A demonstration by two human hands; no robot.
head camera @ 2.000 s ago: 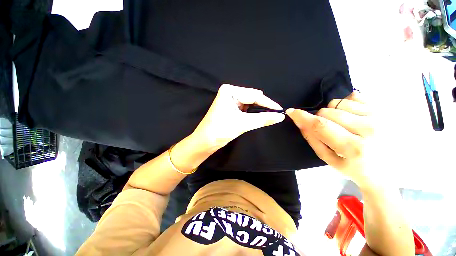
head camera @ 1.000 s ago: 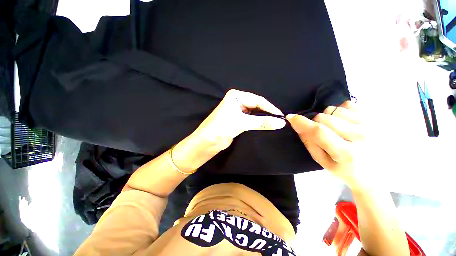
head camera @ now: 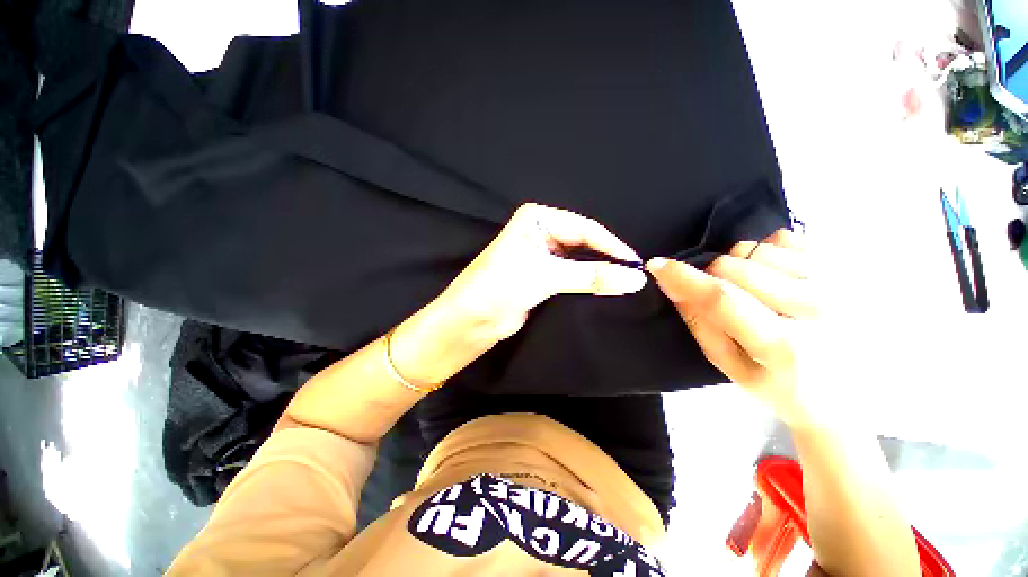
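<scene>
A large matte black garment (head camera: 564,113) lies spread over the white tabletop. My left hand (head camera: 541,265), bare with a thin gold bracelet, pinches a folded edge of the cloth between thumb and fingers. My right hand (head camera: 738,299) is beside it, its thumb and forefinger pinched at the same fold, fingertips almost touching the left ones. A thin band shows on a right finger. The other right fingers are curled at the cloth's right part. No needle or thread can be made out at the fingertips.
Blue and black snips (head camera: 965,250) lie right of the cloth. Small supplies (head camera: 972,107) and a blue-screened object (head camera: 1010,51) are at the upper right. A black basket (head camera: 73,321) is at left, a crumpled black cloth pile (head camera: 226,411) lower left, and a red plastic object (head camera: 783,513) lower right.
Since the earliest frame, both hands and the cloth sit slightly lower in the view. Both hands keep their pinch on the fold. Little differs from the middle frame.
</scene>
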